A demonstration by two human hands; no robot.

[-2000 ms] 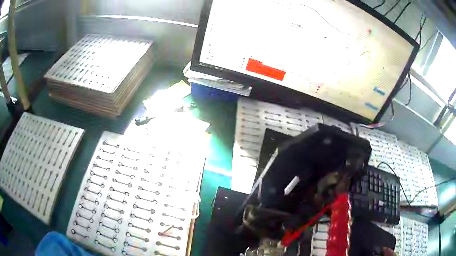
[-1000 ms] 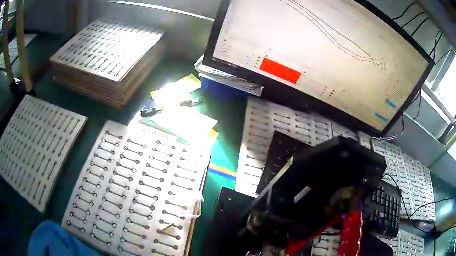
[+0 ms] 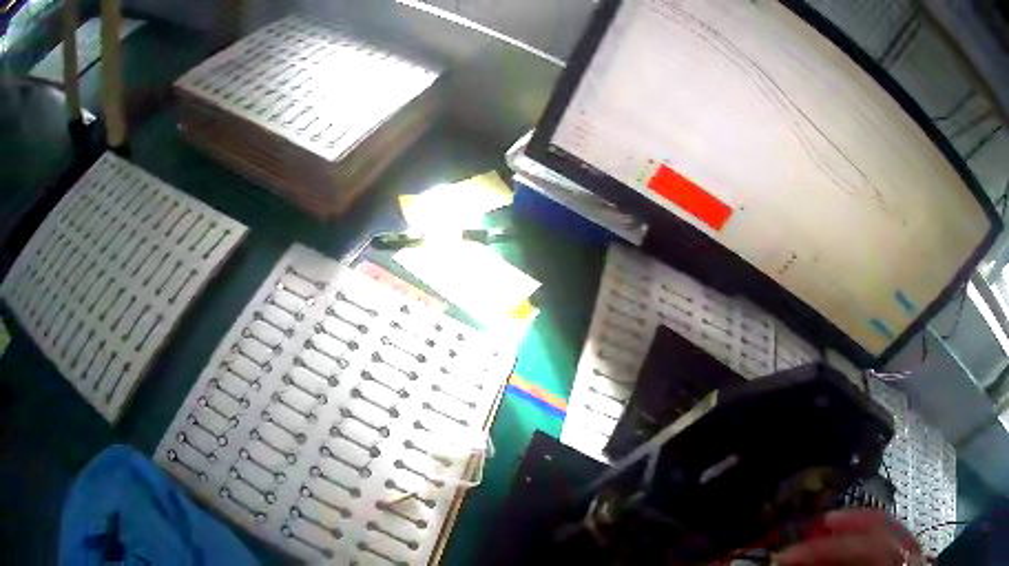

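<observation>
The black upright test fixture stands at the lower right, cut off by the bottom edge. My right hand is at the bottom edge, small and blurred, closed around the red clamp handle, most of which is hidden. The fixture's nest is out of the picture. My left hand is not in view; a blue sleeve shows at the lower left. The central white parts tray lies left of the fixture with dark dumbbell-shaped parts or slots in rows.
A second tray lies far left, a tray stack behind it. Yellow and white papers with dark sticks lie behind the central tray. The monitor shows curves and a red block. More trays lie beneath it.
The view has turned, so the bench things sit further right and the monitor lower. My right hand now shows over the red handle. More of the blue sleeve shows than two seconds ago.
</observation>
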